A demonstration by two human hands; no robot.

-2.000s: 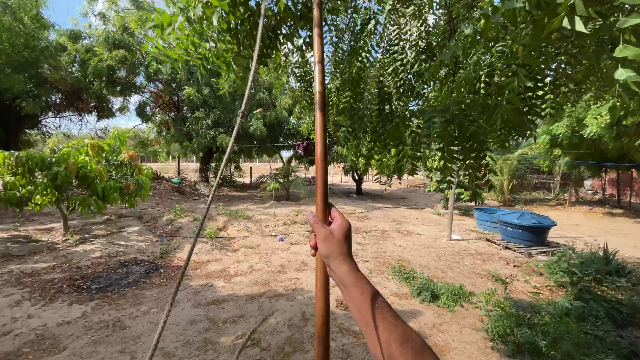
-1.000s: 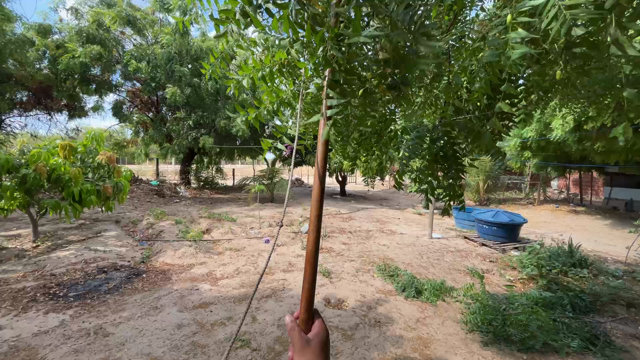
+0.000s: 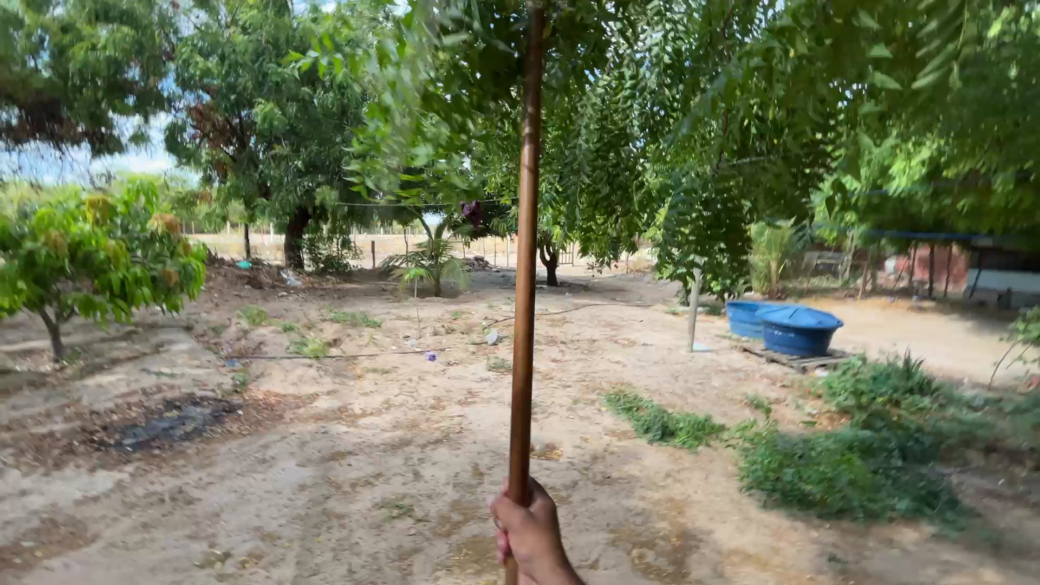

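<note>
A long brown wooden pole (image 3: 526,268) stands nearly upright through the middle of the head view, and its top runs up among the tree's leaves. My right hand (image 3: 530,526) is closed around its lower part near the bottom edge, with the forearm coming from the lower right. The pole's upper end is hidden by foliage and cannot be made out. My left hand is out of view.
Leafy branches (image 3: 626,138) hang overhead. Low green weeds (image 3: 845,471) grow at the right. Two blue tanks (image 3: 800,331), one lidded, stand beyond a thin pale post (image 3: 694,309). A small tree (image 3: 97,252) is at the left, near a dark ash patch (image 3: 175,424).
The rope hanging left of the pole in both earlier frames is no longer in view. My right hand is lower in view than two seconds ago, still gripping the pole.
</note>
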